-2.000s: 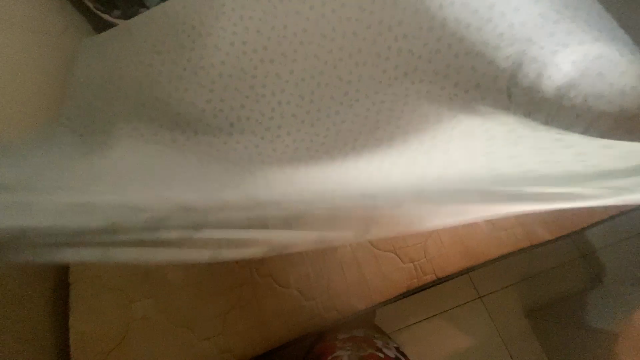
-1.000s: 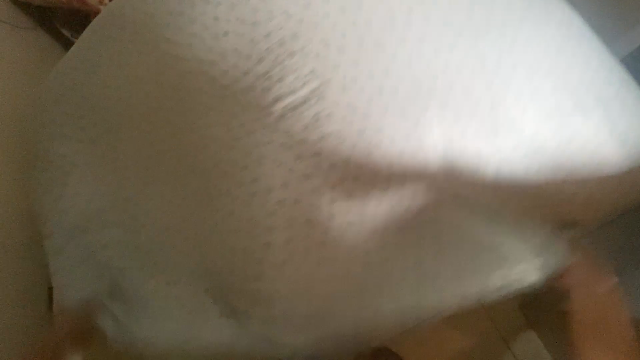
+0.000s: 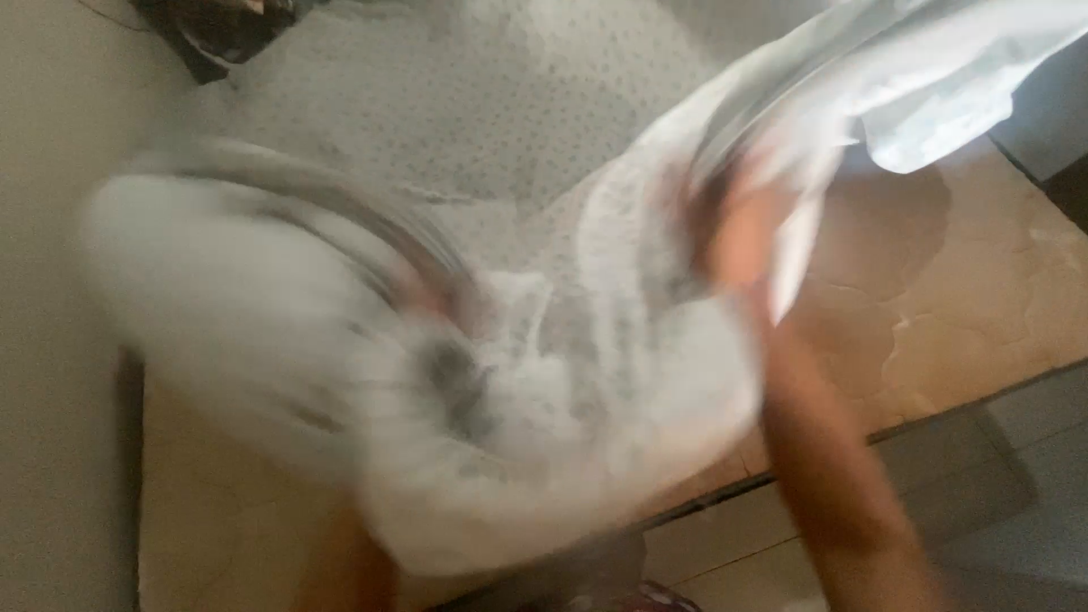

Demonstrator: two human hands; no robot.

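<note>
A large white cloth with small dark specks, apparently a sheet (image 3: 510,127), spreads over the upper middle of the head view and bunches in blurred folds lower down. My right hand (image 3: 739,221) grips its folds right of centre, with the bare forearm reaching up from the lower right. My left hand (image 3: 433,297) is gripping the cloth left of centre, largely covered by it and blurred; part of that forearm shows at the bottom. Beneath the cloth lies a tan quilted mattress (image 3: 960,297).
A plain wall (image 3: 59,297) runs along the left side. Floor tiles (image 3: 977,493) show at the lower right, beyond the mattress edge. A dark item (image 3: 238,30) is at the upper left. Patterned fabric (image 3: 654,599) appears at the bottom edge.
The cloth, spread wide across the view a second ago, is now gathered in folds around my hands. My right hand has moved up and left from the lower right. More mattress shows.
</note>
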